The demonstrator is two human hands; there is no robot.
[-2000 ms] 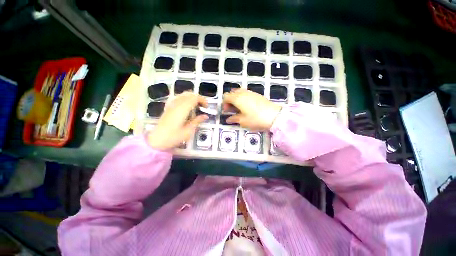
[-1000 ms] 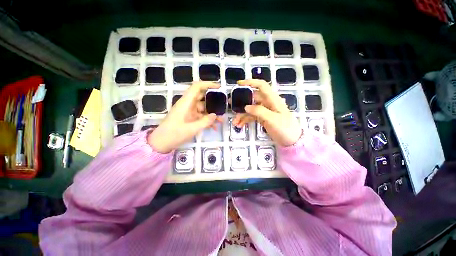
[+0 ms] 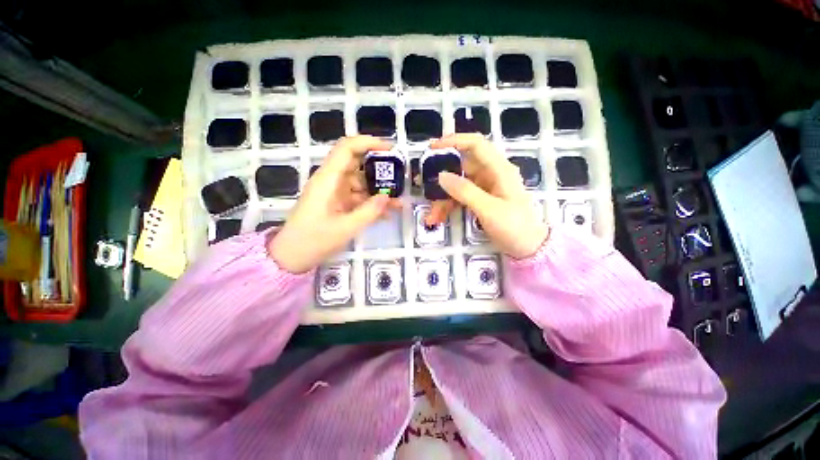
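My left hand (image 3: 334, 205) holds a smartwatch (image 3: 384, 174) upright by its edges, glass toward me. Its screen shows a white square code with a small green mark below. My right hand (image 3: 490, 193) holds a second smartwatch (image 3: 441, 174) beside it, with a dark screen and my thumb on its lower part. Both are above the white foam tray (image 3: 191, 171). The far rows hold watches with black glass up. Near rows hold face-down watches (image 3: 385, 280) with round dark centres. My hands and sleeves hide some pockets.
Left are a red plastic basket (image 3: 77, 225) with sticks and pens, an amber tape roll (image 3: 18, 252), a small white part (image 3: 109, 253), a pen (image 3: 131, 252) and a yellow notepad (image 3: 164, 225). Right are a black tray (image 3: 654, 166) with shiny cases and a clipboard (image 3: 764, 235) on it.
Both watches were lifted from the tray region and held up side by side. The left one's screen has turned from dark to showing a code. My right thumb has moved onto the other screen.
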